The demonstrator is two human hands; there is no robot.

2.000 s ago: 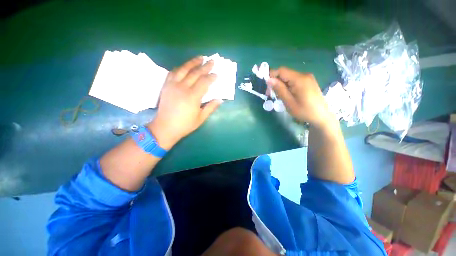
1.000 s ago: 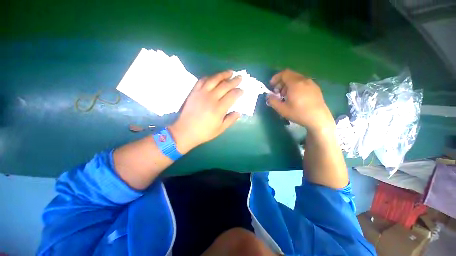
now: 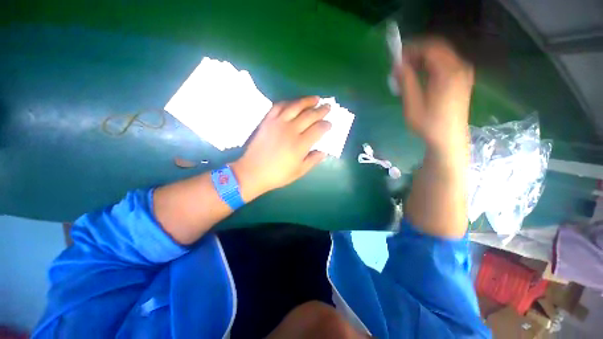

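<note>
My left hand (image 3: 281, 145) rests palm down on a fanned stack of white cards (image 3: 340, 132), fingers over its left part. A second, larger fanned stack of white cards (image 3: 218, 104) lies to its left. My right hand (image 3: 436, 93) is raised at the upper right, blurred, and holds a white cable bundle (image 3: 395, 56) at its fingertips. Another short white cable bundle (image 3: 377, 161) with a round end lies on the table right of the smaller stack. A clear poly bag with white cables (image 3: 506, 175) lies at the right, partly behind my right forearm.
A looped rubber band (image 3: 132, 122) lies on the green table (image 3: 79, 179) at the left. A small brown scrap (image 3: 184, 163) lies below the larger stack. Red items (image 3: 506, 281) and brown cartons (image 3: 516, 322) stand below the table's right edge.
My right hand has moved up and right from beside the small stack, holding a cable bundle. One bundle now lies alone on the table. My left hand stays on the cards.
</note>
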